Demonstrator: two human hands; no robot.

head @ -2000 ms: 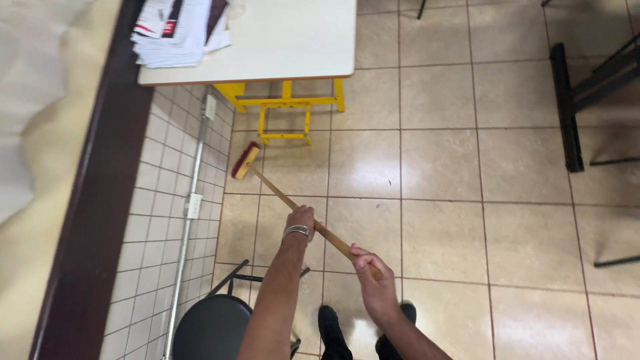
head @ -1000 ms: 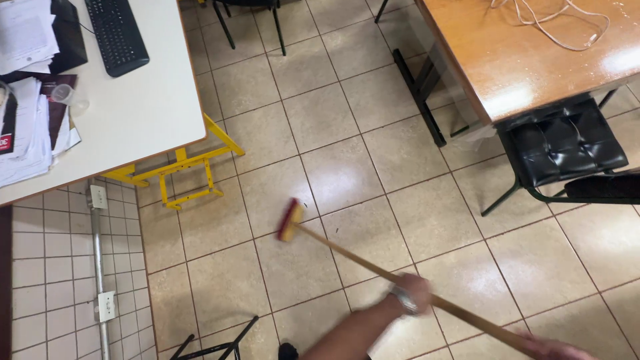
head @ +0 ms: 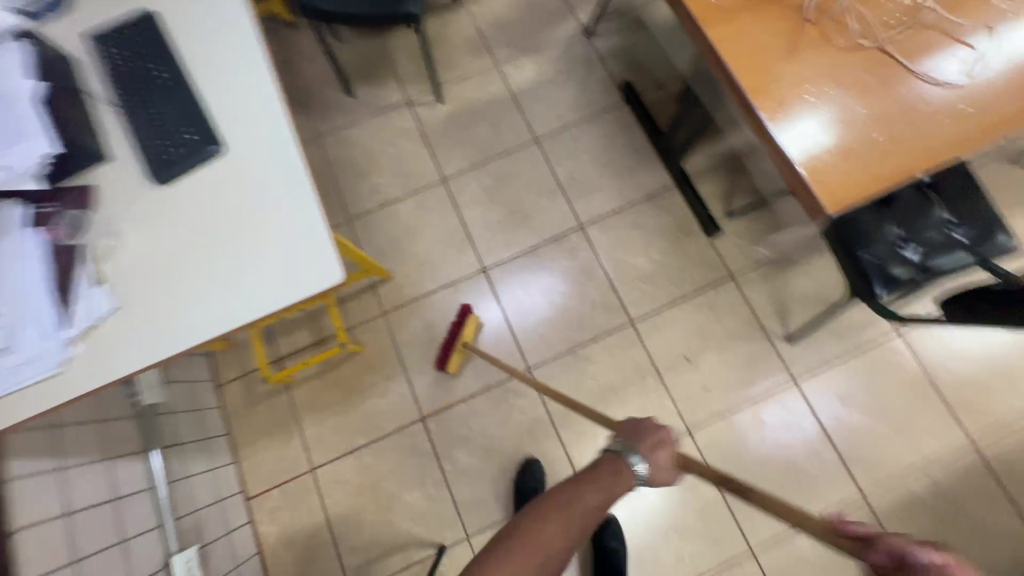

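A push broom with a long wooden handle (head: pixel 552 392) slants across the lower middle of the head view. Its head, a yellow block with dark red bristles (head: pixel 458 339), rests on the tiled floor (head: pixel 520 208) near the white table. My left hand (head: pixel 650 450), with a metal watch at the wrist, grips the handle around its middle. Toward the lower right, my right hand (head: pixel 896 550) closes around the handle near its upper end and looks blurred. Both black shoes show below the handle.
A white table (head: pixel 232 176) with a black keyboard (head: pixel 156 96) and papers stands at left, a yellow metal frame (head: pixel 308 340) beneath it. A wooden table (head: pixel 872 104) with clear cables and a black padded chair (head: pixel 912 232) are at right. Another dark chair (head: pixel 360 10) stands at the top.
The view has swung strongly. The broom head was beside the tiled wall below the table two seconds ago; it now lies farther out on the floor. Both hands have stayed on the handle.
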